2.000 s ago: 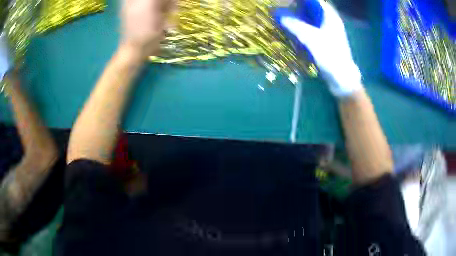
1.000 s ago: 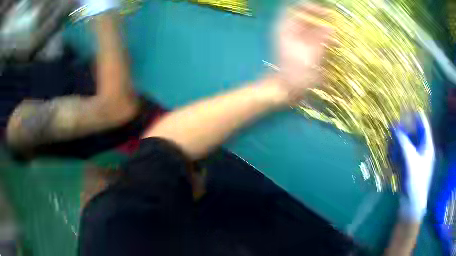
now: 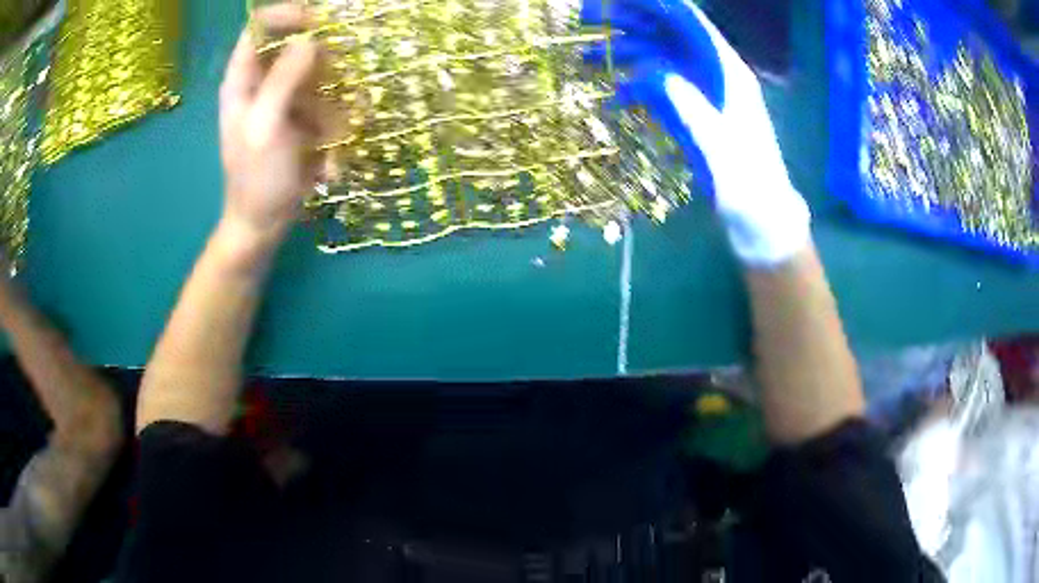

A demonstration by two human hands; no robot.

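Note:
A gold sprue frame [image 3: 456, 169] with rows of small pieces lies in front of me at the top middle, its thin bars running left to right. My bare left hand [image 3: 273, 120] grips its left edge, fingers bent around the bars. My right hand [image 3: 712, 125], in a white glove with blue palm and fingers, is at the frame's right side, fingers curled; what its fingertips touch is hidden and blurred. A pile of loose gold-silver parts [image 3: 652, 182] glitters under and beside the frame, with a few bits near its lower edge.
Stacked gold frames [image 3: 108, 80] lie at the upper left. A blue tray [image 3: 849, 114] of loose parts is at the right. A dark object [image 3: 746, 29] lies behind my right hand. Another person's arm [image 3: 57, 376] is at the left; the green table [image 3: 456, 325] has a pale line.
The view swung right and came back. The frame now shows sharper bars and sits lower in view than at first. Both hands are still at its sides.

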